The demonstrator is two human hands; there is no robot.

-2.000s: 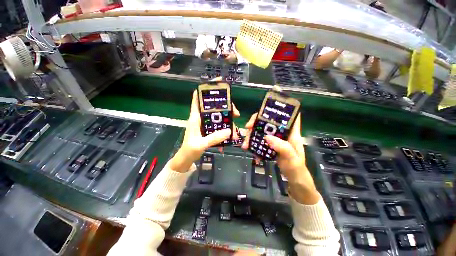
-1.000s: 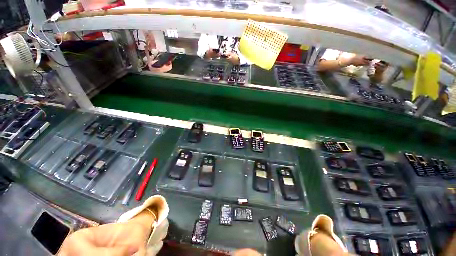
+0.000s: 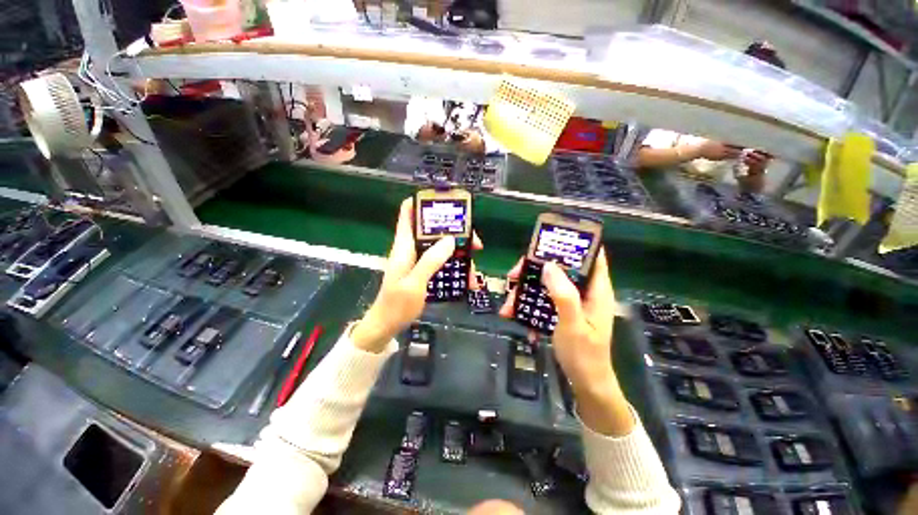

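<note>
My left hand (image 3: 405, 282) holds a black keypad phone (image 3: 444, 241) upright, its thumb on the upper keys. My right hand (image 3: 576, 312) holds a second keypad phone (image 3: 553, 267), tilted a little, its thumb on the keys just below the screen. Both screens are lit blue and white with text. Below them, in the centre tray (image 3: 468, 355), phones (image 3: 417, 354) lie back up; my hands and sleeves hide part of this tray. Several small batteries (image 3: 401, 471) lie in front of the tray near my edge.
Left tray (image 3: 111, 352) and right tray (image 3: 676, 455) hold phones. A red pen (image 3: 299, 366) lies beside the left tray. A smartphone (image 3: 104, 465) lies lower left. A raised shelf (image 3: 403, 75) with yellow hanging sheets (image 3: 529, 119) crosses above; a fan (image 3: 60, 115) stands left. People's hands show opposite.
My hands were low and without phones a second ago; now they are raised, each holding a phone. Compared with two seconds ago, the screens show brighter blue and white.
</note>
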